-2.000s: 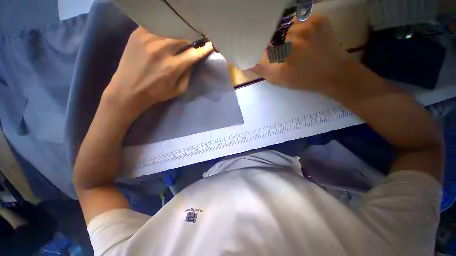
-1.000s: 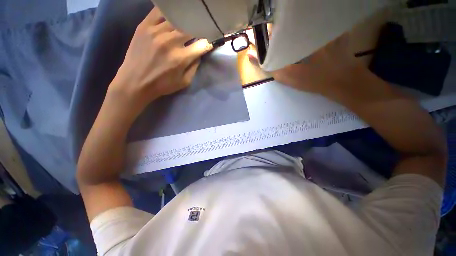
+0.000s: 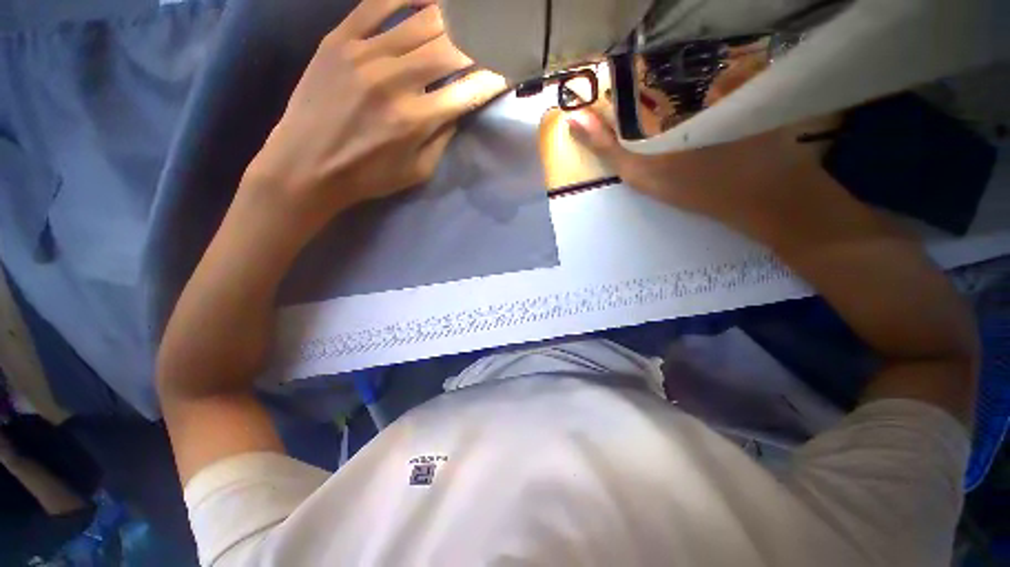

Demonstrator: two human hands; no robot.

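Observation:
A grey-blue fabric panel (image 3: 476,227) lies on the table left of the tan machine bed (image 3: 570,164), its right edge running toward the needle area. My left hand (image 3: 377,111) lies palm down on the panel, fingers spread, index fingertip near the small black wire guard (image 3: 577,90). My right hand (image 3: 698,172) reaches under the cream sewing machine head (image 3: 775,66); its thumb shows beside the wire guard, and most of its fingers are hidden by the head. Whether it holds fabric cannot be told. Bright lamp light falls around the needle.
A printed ruler scale (image 3: 532,316) runs along the table's front edge. A dark flat object (image 3: 914,161) lies right of the machine. More grey-blue cloth (image 3: 78,210) drapes at the left. Blue mesh (image 3: 989,388) shows at the right, below the table.
The view has shifted, so the machine head sits further right and more of the needle area shows. My left hand's fingers look more spread. The panel stays almost in place.

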